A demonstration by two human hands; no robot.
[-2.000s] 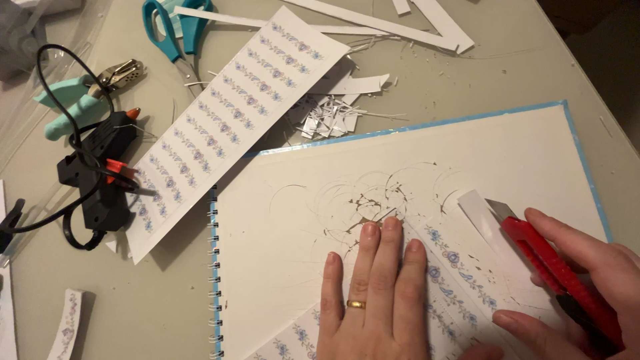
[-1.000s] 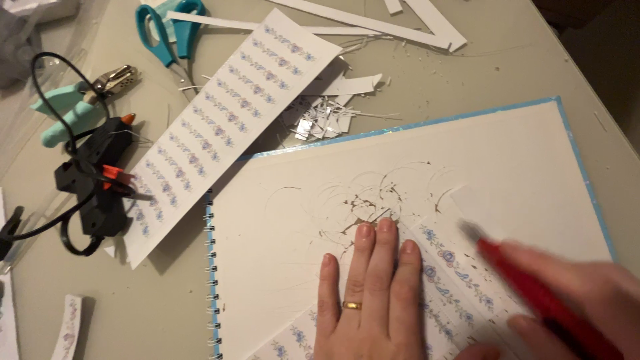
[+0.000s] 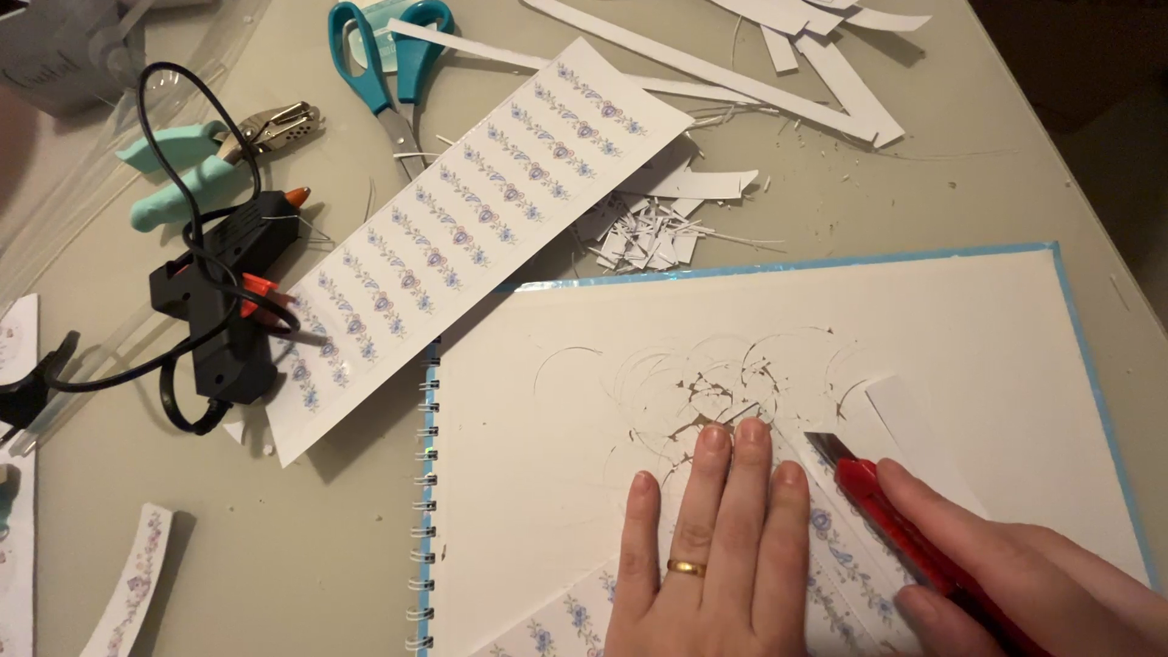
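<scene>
My left hand (image 3: pixel 721 547) lies palm down, fingers slightly spread, pressing a flower-printed paper sheet (image 3: pixel 547 616) onto the scored back of a spiral-bound pad (image 3: pixel 520 456). A gold ring is on one finger. My right hand (image 3: pixel 1013 566) grips a red snap-off utility knife (image 3: pixel 899 529), its blade tip over the top end of a printed floral strip (image 3: pixel 835 538) just right of my left fingers. A plain white paper strip (image 3: pixel 912 438) lies right of the blade. Curved cuts and worn patches mark the pad above my fingertips.
A printed sheet (image 3: pixel 456 237) overlaps the pad's upper left corner. Beyond it lie teal-handled scissors (image 3: pixel 401 82), paper scraps (image 3: pixel 652 233) and long white offcuts (image 3: pixel 712 59). At left are a black hot glue gun (image 3: pixel 228 301) with its cord, a mint-handled hole punch (image 3: pixel 201 169) and a curved floral strip (image 3: pixel 137 584).
The knife, blurred a second ago, now shows clearly with its blade closer to my left fingers than two seconds ago. My left hand stays in place on the paper.
</scene>
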